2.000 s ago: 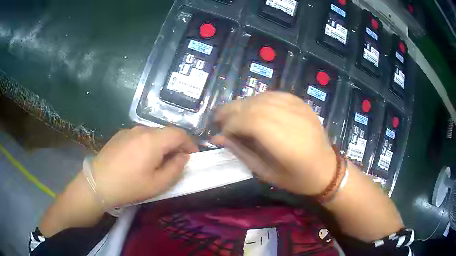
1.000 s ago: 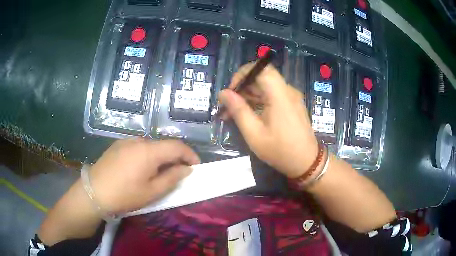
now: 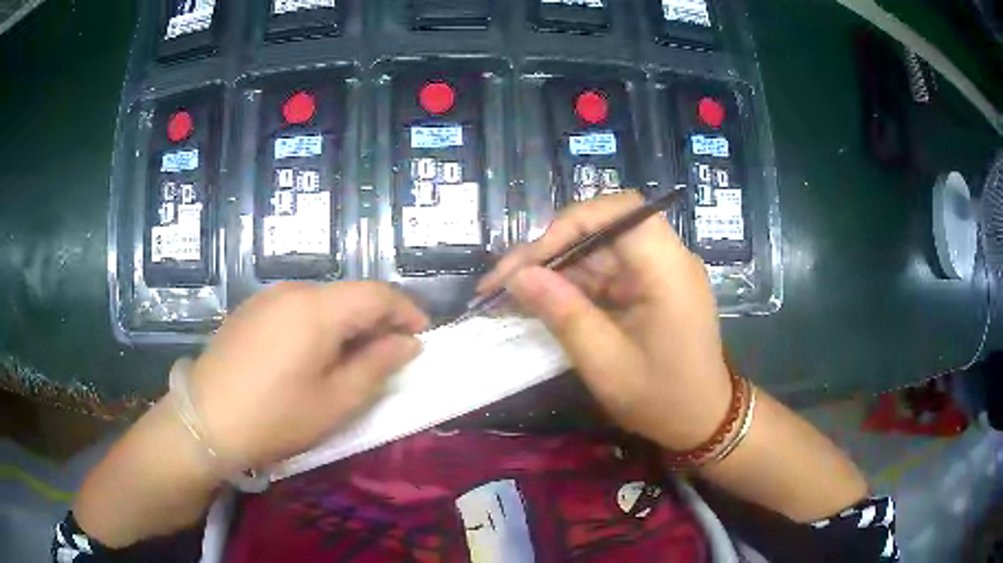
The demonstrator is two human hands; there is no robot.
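My left hand (image 3: 302,368) grips the white backing strip (image 3: 462,379), which lies slanted below the tray. My right hand (image 3: 627,319) holds the dark tweezers (image 3: 599,240), their tip low at the strip's upper edge near my left fingers. Any sticker at the tip is too small to tell. The clear blister tray (image 3: 171,327) holds black devices (image 3: 438,258) in rows, each near one with a red round sticker (image 3: 437,97), a blue label (image 3: 437,136) and a white printed label (image 3: 440,216). My right hand partly covers the fourth device from the left.
The tray lies on the dark-green bench (image 3: 869,319). A small white fan (image 3: 955,225) stands at the right edge. A pale raised edge (image 3: 935,66) curves across the upper right. A red object (image 3: 918,409) shows below the bench at lower right.
The view has turned and shifted, so the tray appears straighter. My right hand with the tweezers has come down from over the devices to the strip; my left hand still holds it.
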